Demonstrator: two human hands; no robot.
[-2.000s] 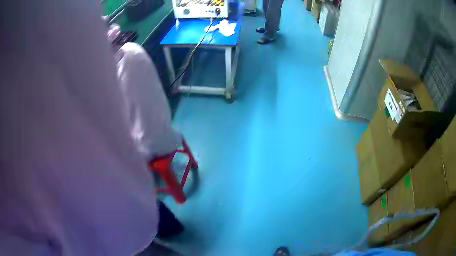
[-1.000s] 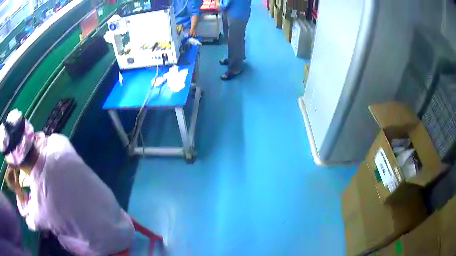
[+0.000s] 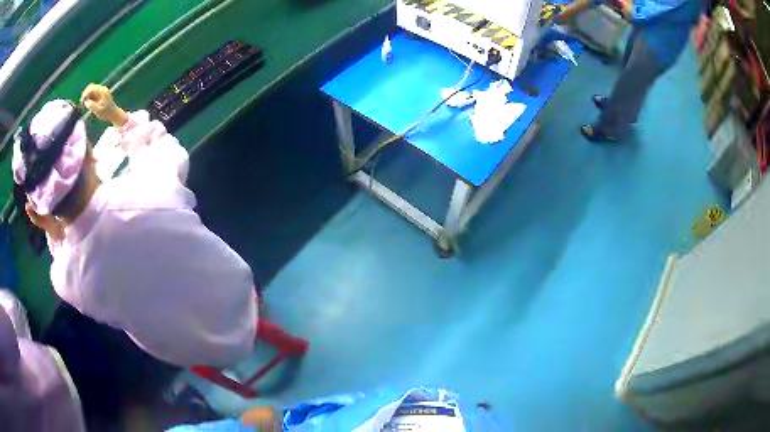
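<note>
A small part of what looks like my left hand shows at the bottom edge beside my blue smock, cut off and blurred; its fingers and any hold cannot be made out. My right hand is out of view. Ahead is a blue-topped table on white legs. The white bench machine with yellow-black striped edging stands at its back, cut off by the top edge. Crumpled white wipes, a small bottle and a cable lie or stand on the table.
A person in pink sits on a red stool at the green line, which holds a dark tray. Another pink sleeve is at lower left. A person in blue stands beyond the table. A grey-white cabinet is at right.
The view has turned left and come closer to the table, which now appears further right. The cartons at lower right have left the picture. My blue smock shows at the bottom.
</note>
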